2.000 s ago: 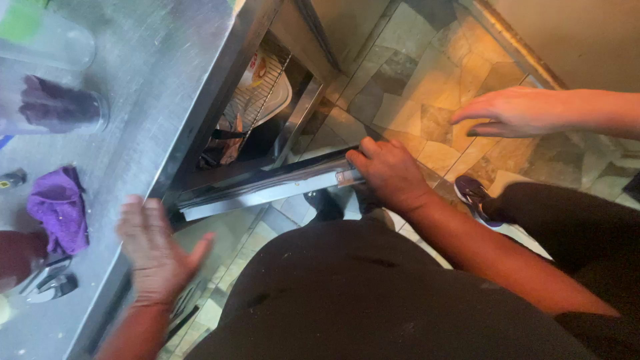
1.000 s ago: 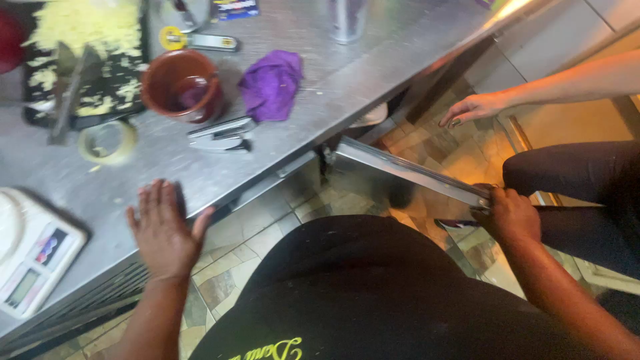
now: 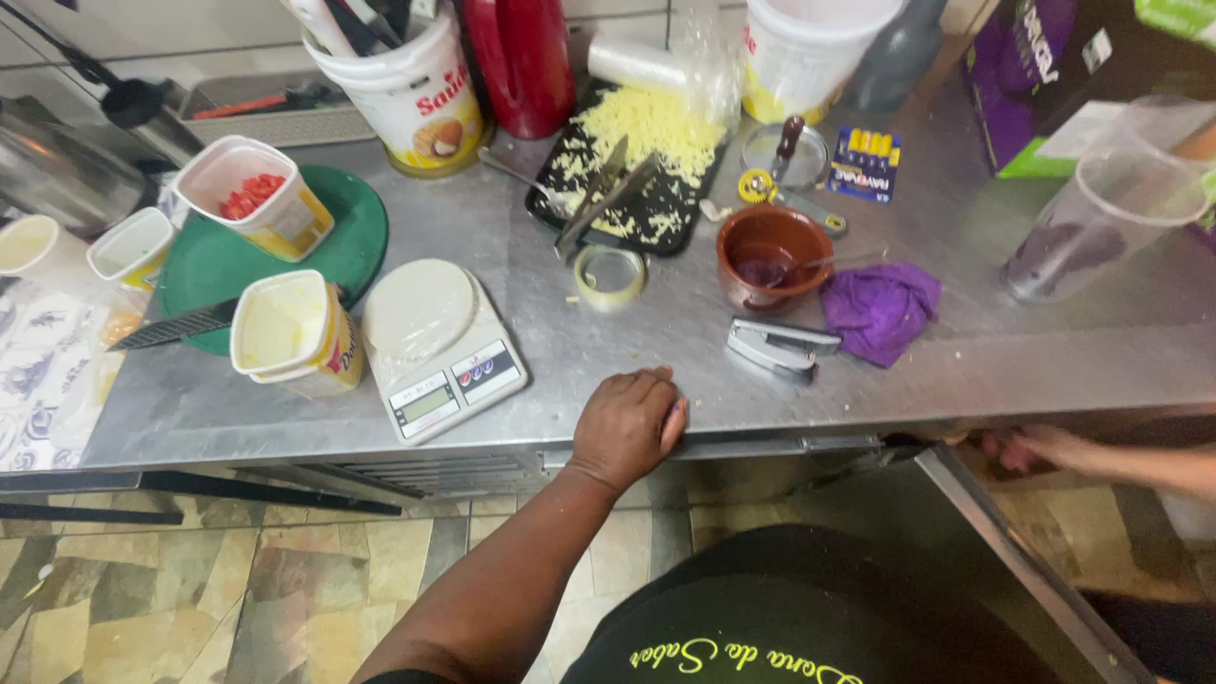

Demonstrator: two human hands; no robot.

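My left hand (image 3: 629,427) rests on the front edge of the steel counter (image 3: 684,380), its fingers curled and apparently empty. To its left lies a white kitchen scale (image 3: 442,351); to its right, a stapler (image 3: 781,348) and a purple cloth (image 3: 882,312). A brown bowl (image 3: 771,258) with a spoon stands behind the stapler. Farther back, a black tray (image 3: 655,204) holds grated cheese and metal tongs. My right hand is out of view. An open cabinet door (image 3: 1026,570) stands at the lower right, below the counter.
Another person's hand (image 3: 1031,448) reaches in beside the door. At left are a green plate (image 3: 361,223), plastic tubs (image 3: 285,328) and a knife (image 3: 176,326). A clear cup (image 3: 1107,228) stands at right. White buckets (image 3: 394,95) and a red thermos (image 3: 521,66) line the back.
My left hand's spread fingers have curled at the counter edge. My right hand, earlier on the door, has left view. The other person's hand is now beside the door at the counter. The view has swung left.
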